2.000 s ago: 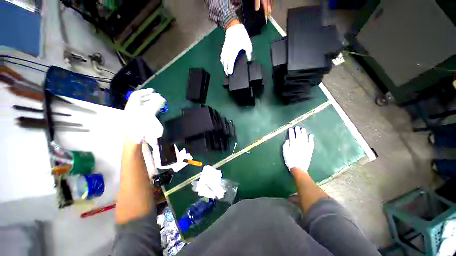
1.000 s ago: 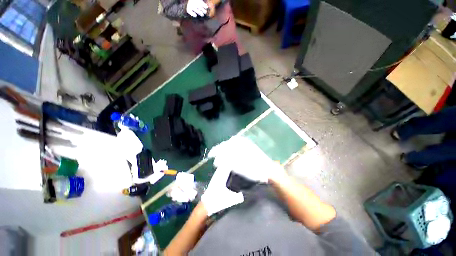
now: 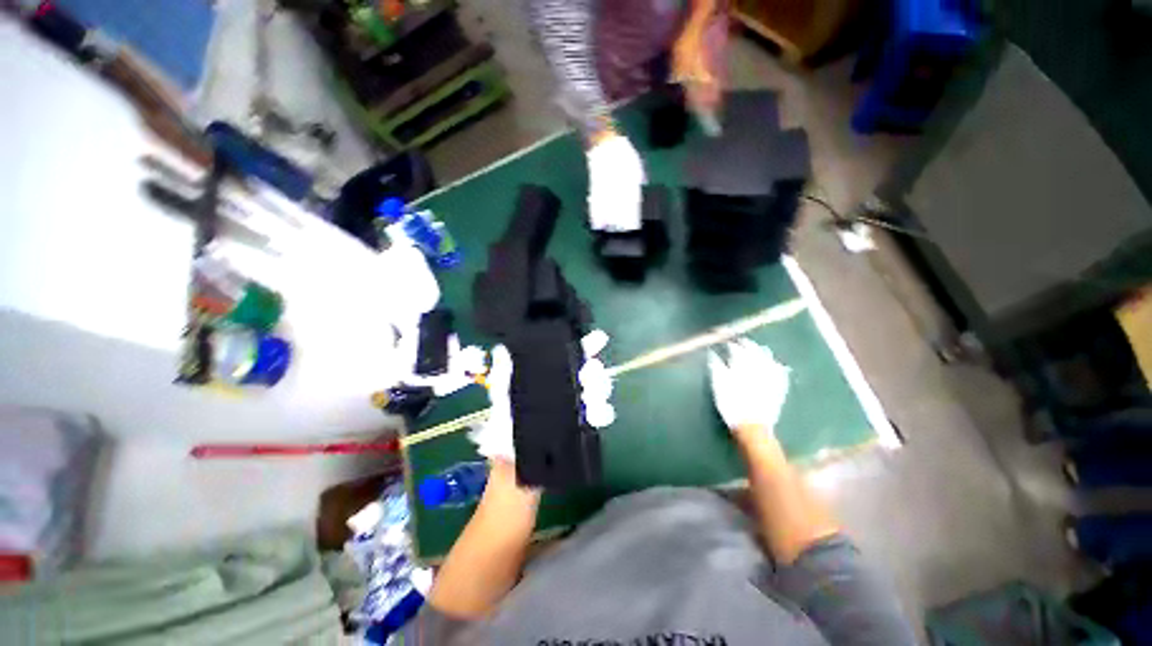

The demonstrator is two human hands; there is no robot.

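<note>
My left hand [image 3: 499,398], in a white glove, holds a long black housing [image 3: 551,410] above the green bench [image 3: 682,429]; its fingers show on the far side of the housing. My right hand [image 3: 749,385], also gloved, is over the right part of the bench, fingers apart, with nothing seen in it. A pile of black housings [image 3: 518,271] lies just beyond the held one. A tall stack of black housings [image 3: 739,189] stands at the back right. A smaller stack [image 3: 628,252] is between them.
Across the bench, another person's gloved hand [image 3: 617,183] touches the smaller stack. A blue-capped bottle [image 3: 455,485] lies at the near left, another bottle [image 3: 423,234] at the far left. A grey-green cabinet [image 3: 1023,189] stands right. A tool rack [image 3: 202,278] is on the left.
My hands were close together in front of my body around a small dark piece; now they are apart, and my left hand holds a long black housing. The other person's hand has come back to the bench.
</note>
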